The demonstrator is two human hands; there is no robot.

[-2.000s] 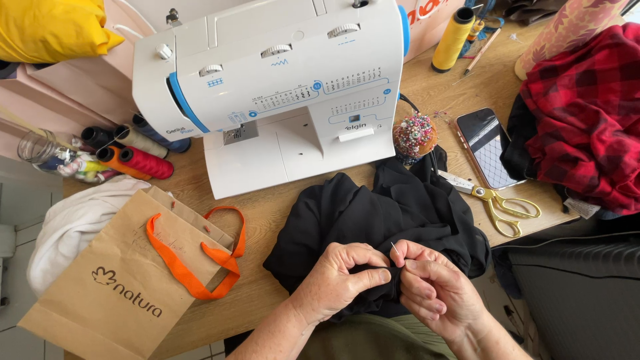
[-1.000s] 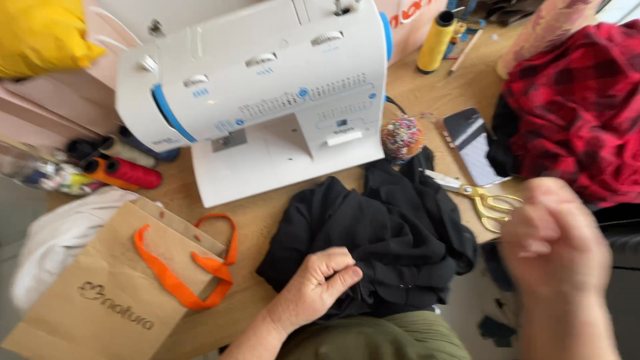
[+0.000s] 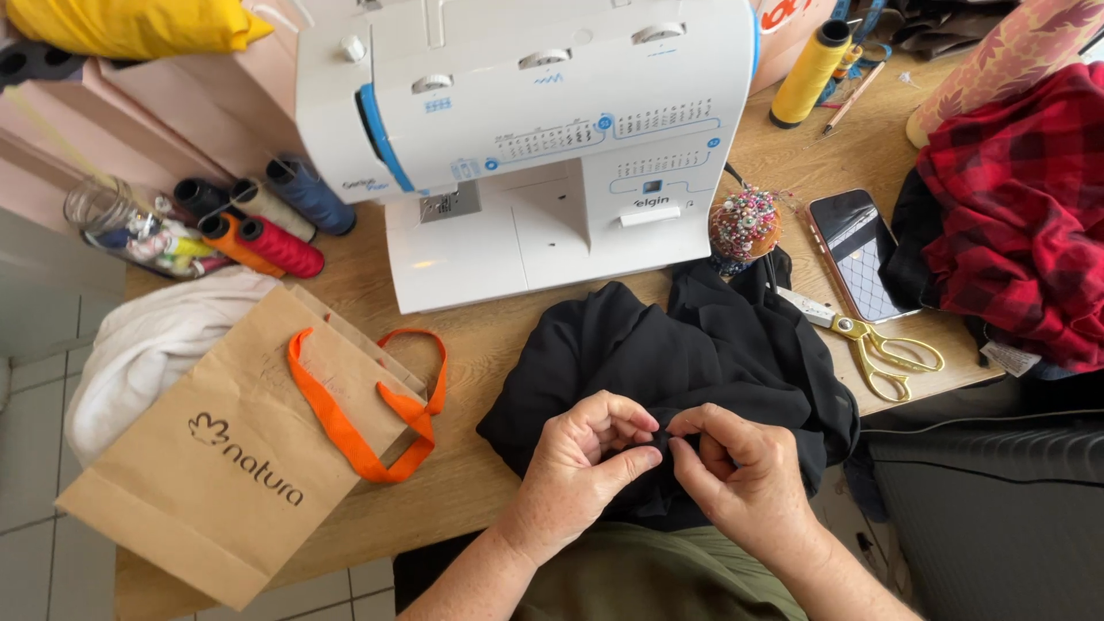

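Black fabric [image 3: 638, 345] lies bunched at the table's front edge and over my lap. My left hand [image 3: 595, 457] pinches a fold of it between thumb and fingers. Close beside, almost fingertip to fingertip, my right hand [image 3: 733, 466] has thumb and forefinger pinched together at the same fold; a needle showed there in the oldest frame, but now whatever they hold is too small to make out. Behind the fabric stands a white sewing machine [image 3: 535, 95]. A pincushion full of pins [image 3: 744, 226] is at its right, and gold-handled scissors [image 3: 862, 341] lie right of the fabric.
A paper bag with orange handles [image 3: 198, 448] rests at the left on white cloth [image 3: 155, 345]. Thread spools [image 3: 280, 246] and a glass jar [image 3: 108, 211] stand behind. At the right are a phone [image 3: 854, 250], red plaid fabric [image 3: 1026, 216], and a yellow thread spool [image 3: 809, 76].
My right hand was raised away to the right, above the scissors' side, one second ago; it is now back at the black fabric beside my left hand.
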